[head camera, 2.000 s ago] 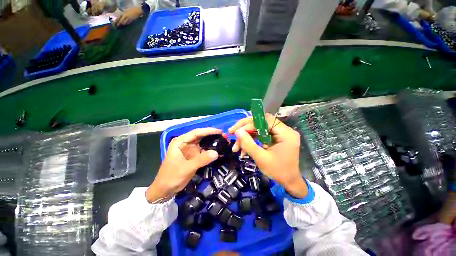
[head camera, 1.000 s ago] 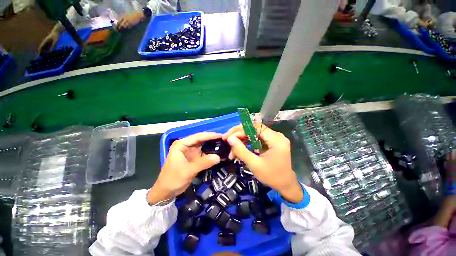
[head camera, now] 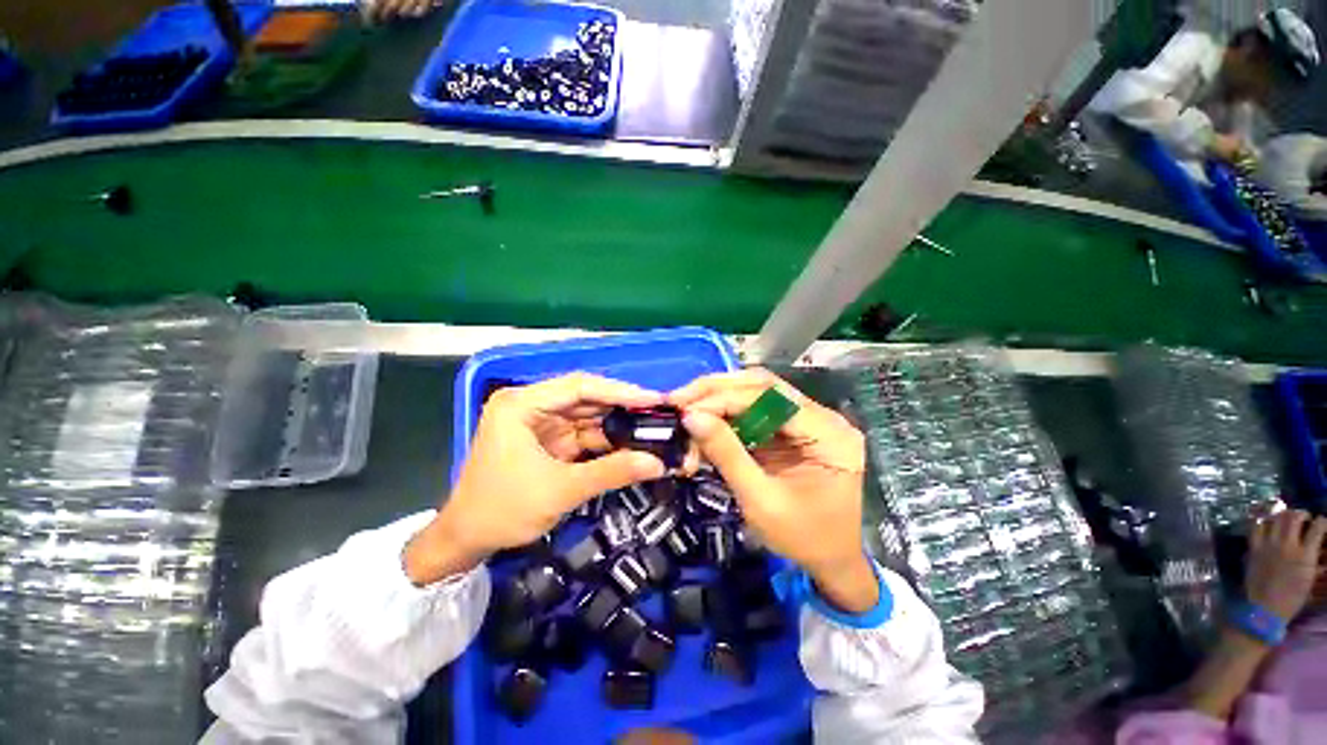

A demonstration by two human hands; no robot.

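Note:
My left hand (head camera: pixel 531 459) holds a black plastic housing (head camera: pixel 642 431) between thumb and fingers, its pale slot facing up toward me. My right hand (head camera: pixel 779 480) touches the housing's right side with its fingertips and holds a green circuit board (head camera: pixel 767 416) against the fingers. A little red shows at the housing's upper edge, between the hands; the wires are mostly hidden by the fingers. Below the hands, many loose black housings (head camera: pixel 629 687) lie in a blue bin (head camera: pixel 699 719).
A green conveyor belt (head camera: pixel 611 240) carries scattered assemblies. A grey slanting post (head camera: pixel 917 182) stands ahead. Clear blister trays lie left (head camera: pixel 109 539) and right (head camera: pixel 990 539), with a clear plastic box (head camera: pixel 309 400) at left. A neighbour's hand (head camera: pixel 1284 565) shows at right.
The circuit board has tilted from upright to slanting right, lower beside my right fingers. The housing's pale slot now shows more fully. The view has shifted, and the belt assemblies have moved left.

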